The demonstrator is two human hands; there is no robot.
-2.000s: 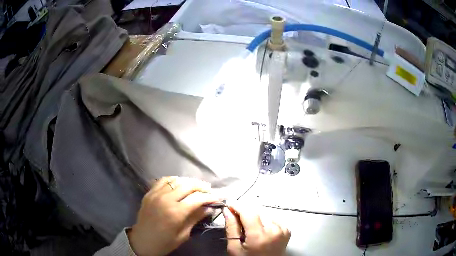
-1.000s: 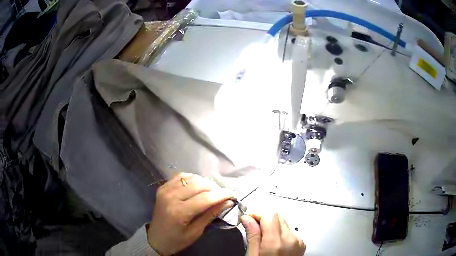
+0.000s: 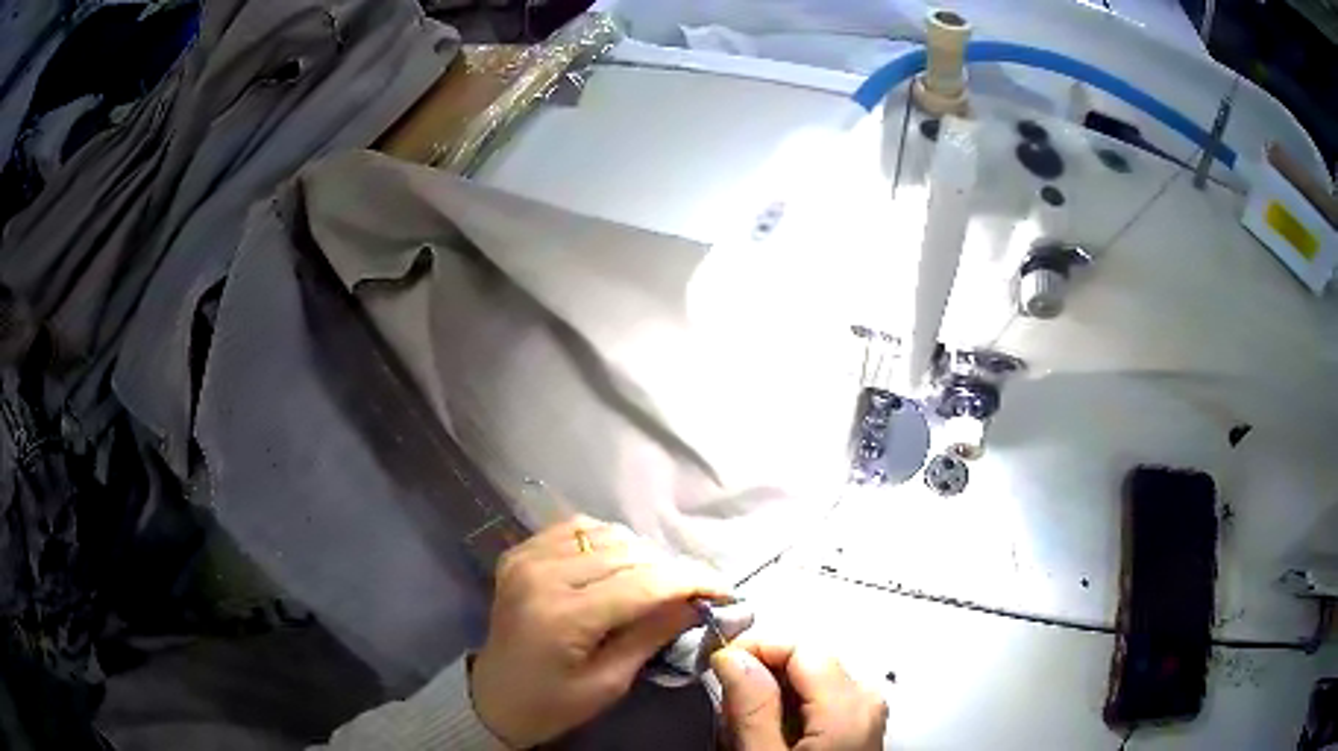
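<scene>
A large taupe-grey cloth (image 3: 484, 338) runs from the left over the machine bed to my hands. My left hand (image 3: 580, 631), with a ring on one finger, pinches a small folded edge of the cloth (image 3: 678, 657). My right hand (image 3: 800, 695) is at the lower edge, its thumb and finger closed on the same small dark end, close to the left fingertips. The exact shape of that end is too small to tell. The presser foot (image 3: 876, 436) stands beyond the hands, up and to the right, apart from the cloth end.
The white sewing machine head (image 3: 1174, 338) fills the right side. A black phone (image 3: 1164, 594) lies on the bed at right. A blue hose (image 3: 1049, 62) arcs behind a cream fitting (image 3: 945, 59). More grey cloth (image 3: 279, 88) is heaped at upper left.
The view has shifted, so the machine, phone and hands sit further right in the picture. My hands still pinch the cloth end, with the fingertips slightly rearranged.
</scene>
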